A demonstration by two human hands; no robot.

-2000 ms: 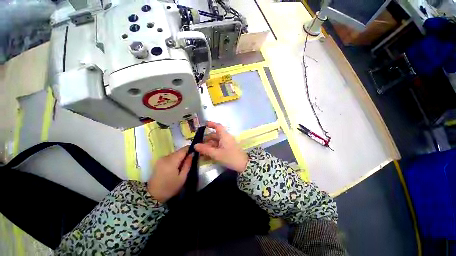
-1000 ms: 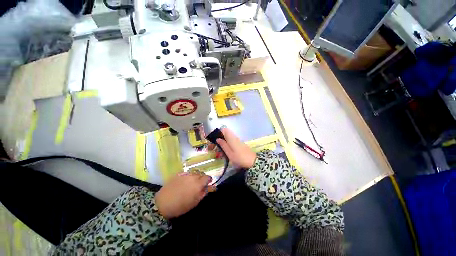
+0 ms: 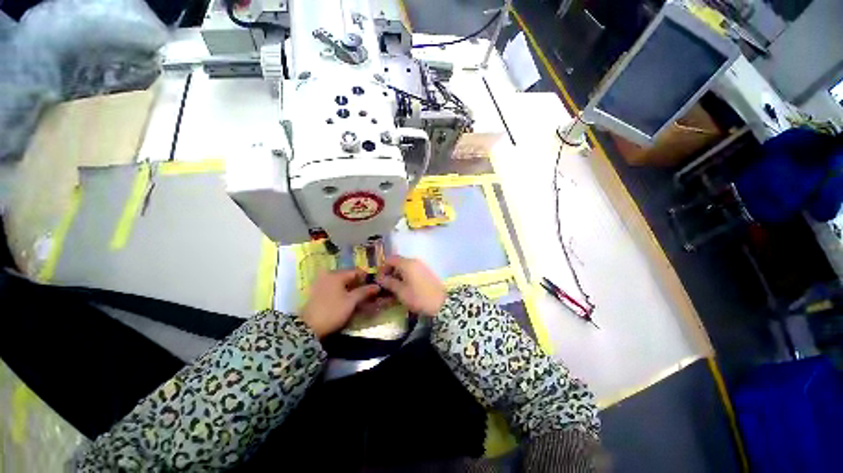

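The white sewing machine head (image 3: 347,175) stands in front of me, with a small metal and yellow clamp (image 3: 370,257) under it. My left hand (image 3: 335,300) and my right hand (image 3: 414,285) meet just below the clamp. Their fingertips pinch a small dark end of the black strap (image 3: 360,347). The strap loops below my hands and runs left across the table. Black fabric (image 3: 370,416) lies across the front and to the left. The exact contact of strap and clamp is hidden by my fingers.
A yellow fixture block (image 3: 428,208) sits right of the head. Red-and-black snips (image 3: 567,300) lie on the white table at the right, on a dark cord. A screen (image 3: 658,74) stands at the back right. Clear plastic bags (image 3: 79,55) are at the back left.
My left hand has moved up and right to meet my right hand at the clamp. The strap end, earlier held up in my right fingers, is now lower, between both hands. The view has shifted.
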